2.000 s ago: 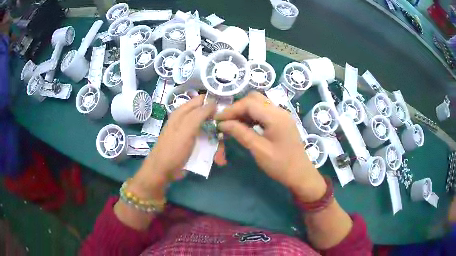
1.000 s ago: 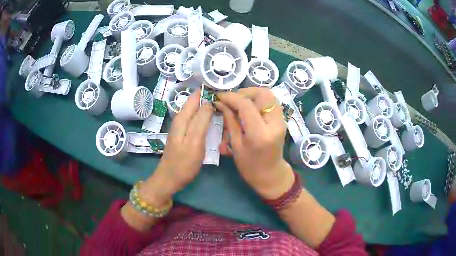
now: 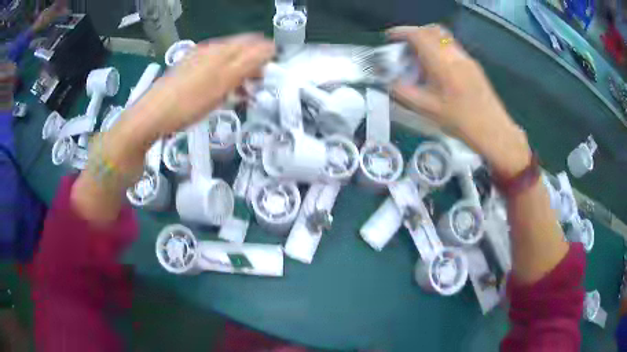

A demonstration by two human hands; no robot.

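A white fan housing (image 3: 326,65), blurred by motion, lies lengthwise between my hands over the far side of the pile. My right hand (image 3: 454,82) is curled round its right end. My left hand (image 3: 196,86) is blurred, with its fingertips near the left end; whether it touches is not clear. Nearest me, an open fan housing (image 3: 268,260) lies sideways with a green circuit board (image 3: 239,260) in its handle. Another open handle with a board (image 3: 320,220) lies slanted behind it.
More white fan housings (image 3: 206,199) are heaped across the green bench (image 3: 323,295). A fan (image 3: 290,27) stands on the belt beyond, another (image 3: 581,158) at right. A black box (image 3: 69,58) is at far left. A person's blue sleeve (image 3: 20,48) shows at the left edge.
My hands have moved apart and away from me, from the handle and board near the middle to the far side of the pile. The view has shifted, showing more of the far side.
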